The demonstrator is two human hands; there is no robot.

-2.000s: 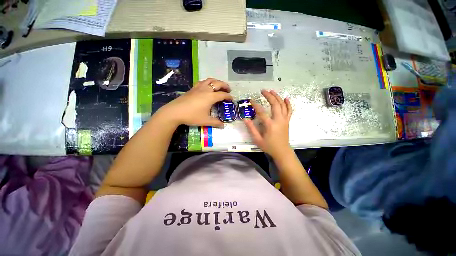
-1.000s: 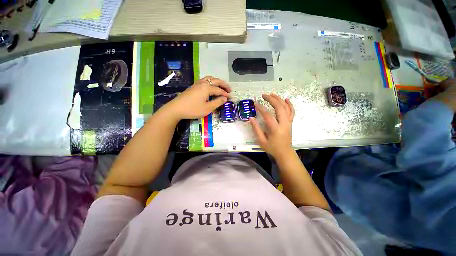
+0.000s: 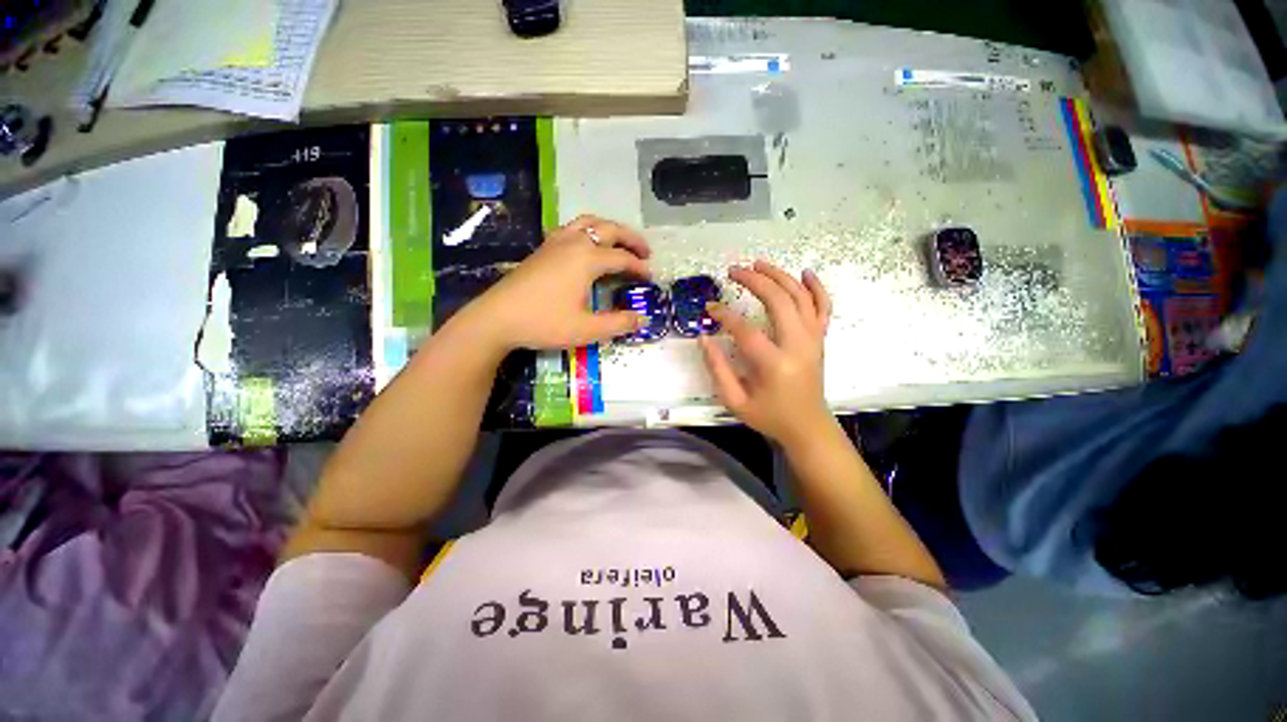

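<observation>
Two smartwatch bodies lie side by side on the mat, displays up, lit blue-purple with pale lines: a left one [image 3: 645, 309] and a right one [image 3: 696, 305]. My left hand [image 3: 562, 286] is at the left watch, its thumb tip over the lower left of the display and its fingers curved above. My right hand [image 3: 779, 350] is spread beside the right watch, with a fingertip at its right edge. Neither watch looks lifted. A third smartwatch body [image 3: 956, 257] lies apart at the right, its dark screen showing a faint reddish pattern.
The printed bench mat [image 3: 847, 127] runs under my hands. A wooden shelf [image 3: 466, 71] at the back left bears record sheets [image 3: 212, 71] and a dark watch body [image 3: 534, 16]. A dark small item [image 3: 1116, 148] lies at the right. Coworkers' pink [image 3: 127, 564] and blue [image 3: 1087, 451] clothing flank me.
My left thumb has come down onto the left watch. My right fingertip has reached the right watch. The coworker's arm at the right has drawn back from the bench.
</observation>
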